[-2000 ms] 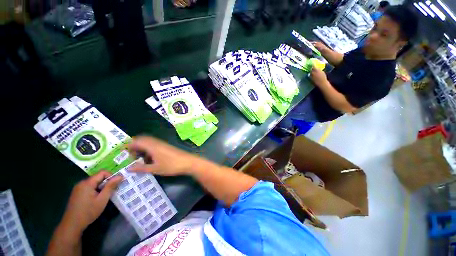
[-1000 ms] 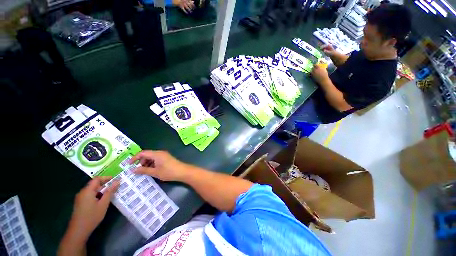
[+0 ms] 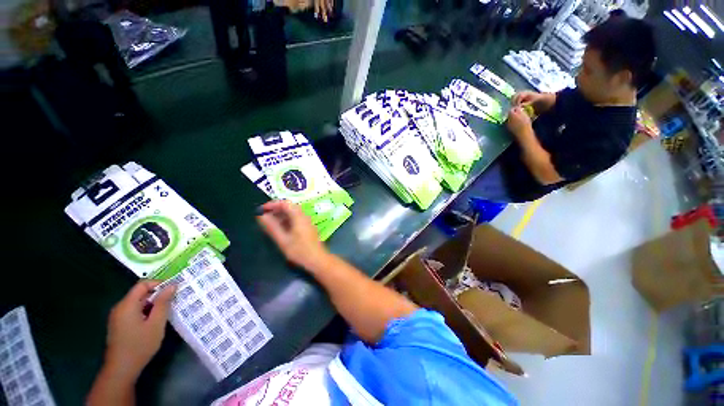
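Observation:
A stack of white and green smart watch boxes lies flat at the left. A label sheet with two columns of small barcodes lies over its green bottom edge. My left hand holds the sheet's upper left edge between thumb and fingers. My right hand is raised off the sheet, fingers slightly bent and apart, over the lower left of the small box pile. I see nothing held in it, though a tiny label at the fingertips could be hidden.
A spare label sheet lies at the far left. A large fanned box stack stands near the metal post. An open cardboard carton is on the floor by the bench edge. A person works with boxes at the far right.
My right hand has left the label sheet and moved right to the small box pile. My left hand stays at the sheet. The other person's hands have come together.

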